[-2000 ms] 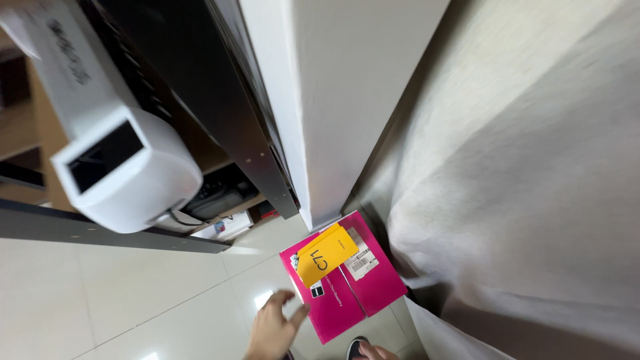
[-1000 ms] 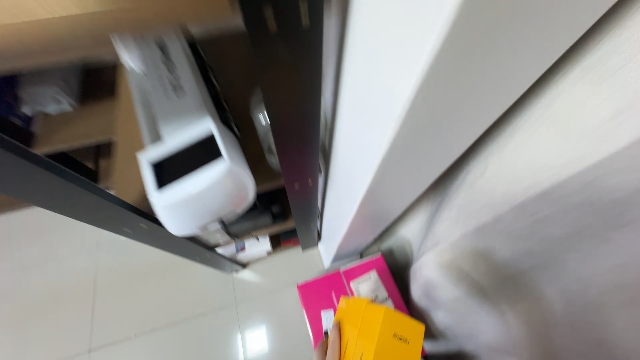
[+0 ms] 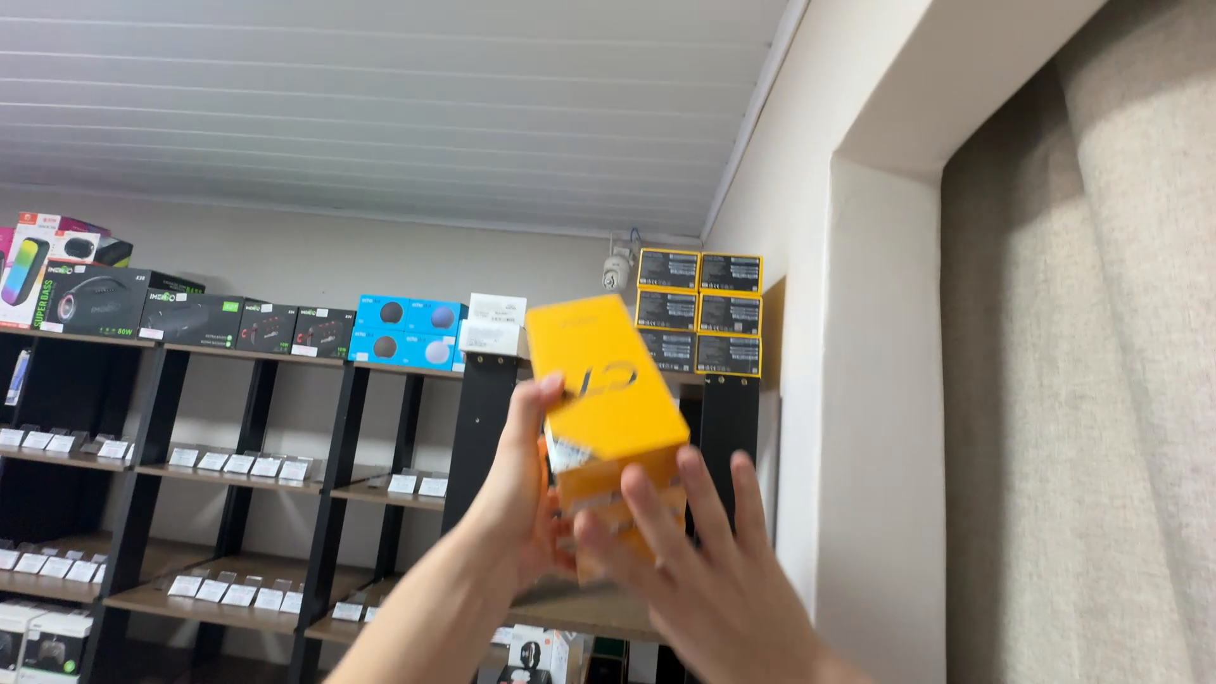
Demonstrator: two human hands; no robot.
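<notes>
My left hand grips a small stack of yellow product boxes from the left side, its thumb on the top box. The boxes are raised in front of the shelves, tilted, with dark lettering on the upper face. My right hand is spread, fingers apart, in front of the stack's lower right part; whether its fingertips touch the boxes I cannot tell. The lower boxes are partly hidden behind the fingers and blurred.
Black shelving with small card stands is behind. On top are black speaker boxes, blue boxes, white boxes and stacked yellow-and-black boxes, beside a white camera. A wall column and curtain flank the right.
The view has swung up from the floor to the shelves. The yellow boxes, lying on a pink box two seconds ago, are now held up in my left hand. My right hand has come into view.
</notes>
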